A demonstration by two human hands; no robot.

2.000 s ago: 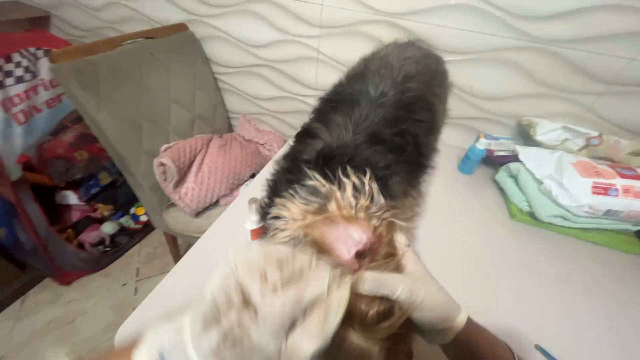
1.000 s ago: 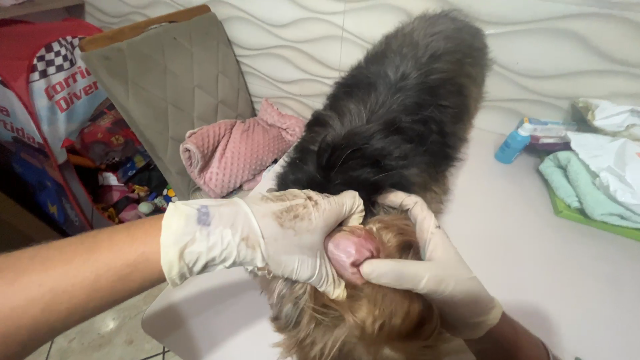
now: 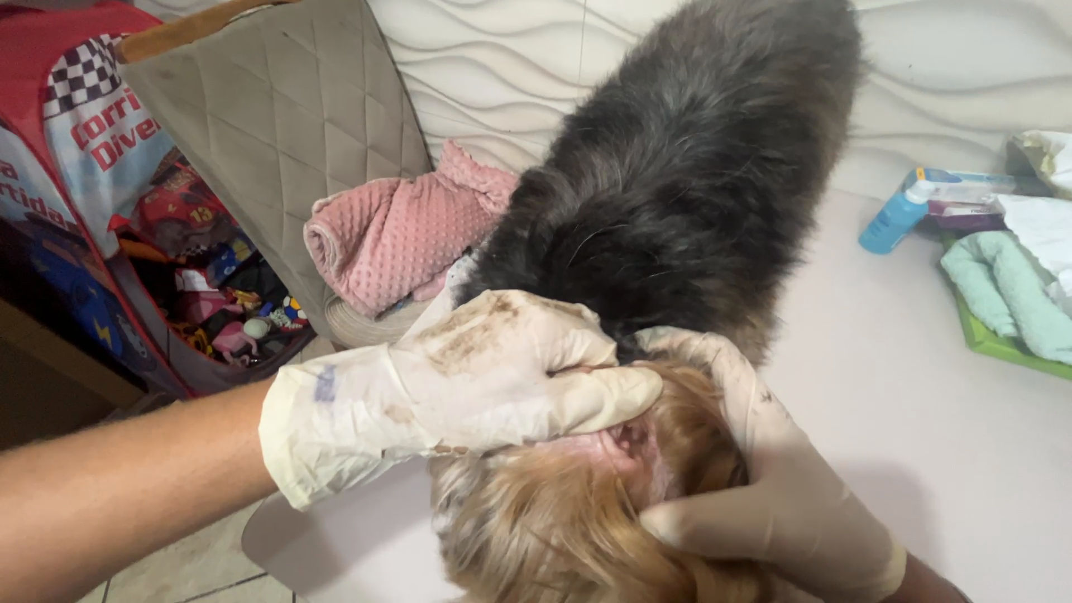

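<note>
A long-haired dog (image 3: pixel 678 193), dark on the back and tan on the head, is on a pale table with its head toward me. My left hand (image 3: pixel 494 368), in a white latex-type glove with brown smears, holds the edge of the dog's ear between thumb and fingers. The pink inside of the ear (image 3: pixel 628 448) shows, with dark reddish folds at its opening. My right hand (image 3: pixel 770 469), gloved too, curves around the other side of the tan ear flap, its thumb on the fur below the opening. The dog's face is hidden.
On the right of the table (image 3: pixel 963 469) lie a blue bottle (image 3: pixel 893 219), small boxes, and a mint towel (image 3: pixel 1009 293) on a green tray (image 3: pixel 988 339). A rolled pink blanket (image 3: pixel 402 234) rests on a quilted chair (image 3: pixel 285 126). A toy bin (image 3: pixel 180 276) stands at left; a wavy wall is behind.
My left thumb has moved onto the upper side of the ear opening, and my right thumb sits lower. The dark folds inside the ear show more than one second ago. The view is closer.
</note>
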